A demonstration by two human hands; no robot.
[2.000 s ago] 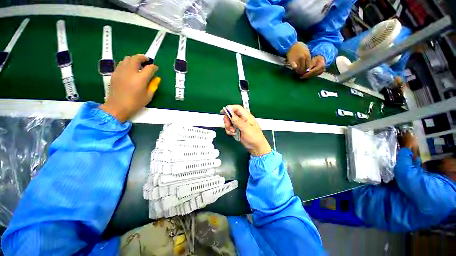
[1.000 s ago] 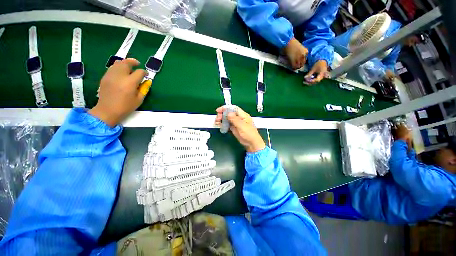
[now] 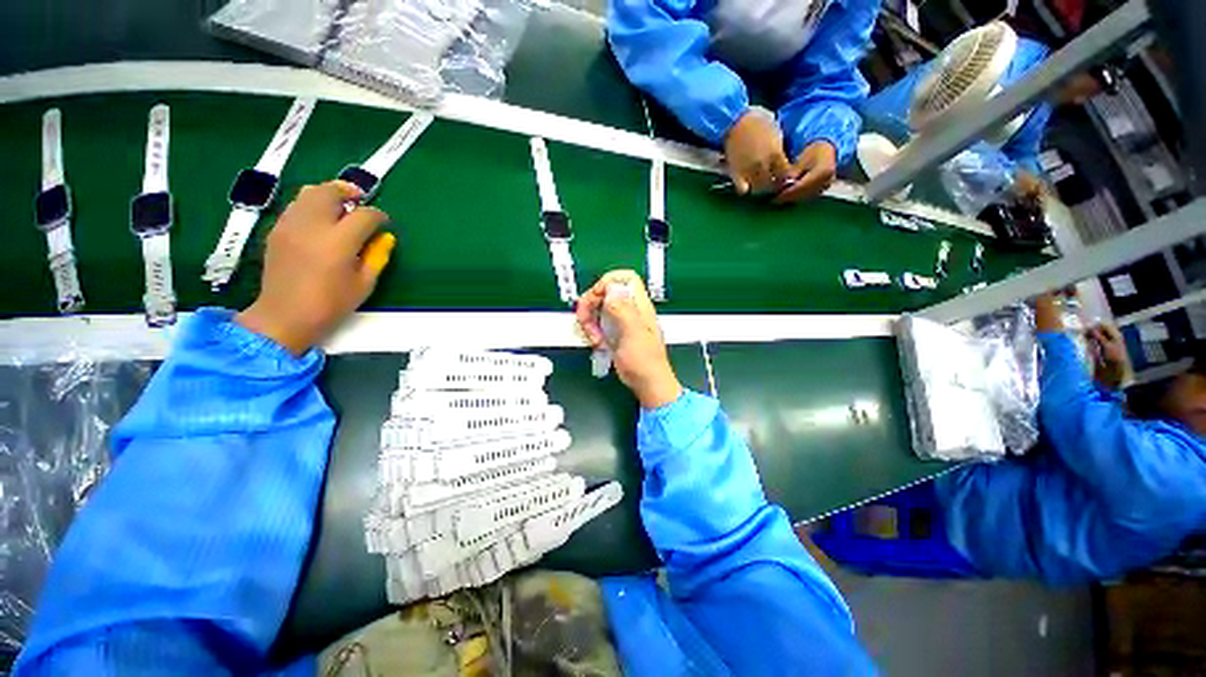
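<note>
My left hand is over the green belt with the yellow hand tool in it. Its fingertips are at the dark head of a strapped watch; whether they grip it I cannot tell. My right hand is at the near belt rail, closed on a white watch strap that is mostly hidden by the fingers. A fanned strap stack lies on the dark green bench between my forearms.
Several strapped watches lie across the conveyor belt. Part-strapped watches lie at its right end. Clear plastic bags lie at left, bagged straps at right. A co-worker's hands are at the far rail.
The strapped watches have moved left along the belt. My left hand is now at the head of a watch. My right hand still holds a strap, now turned and more covered by the fingers.
</note>
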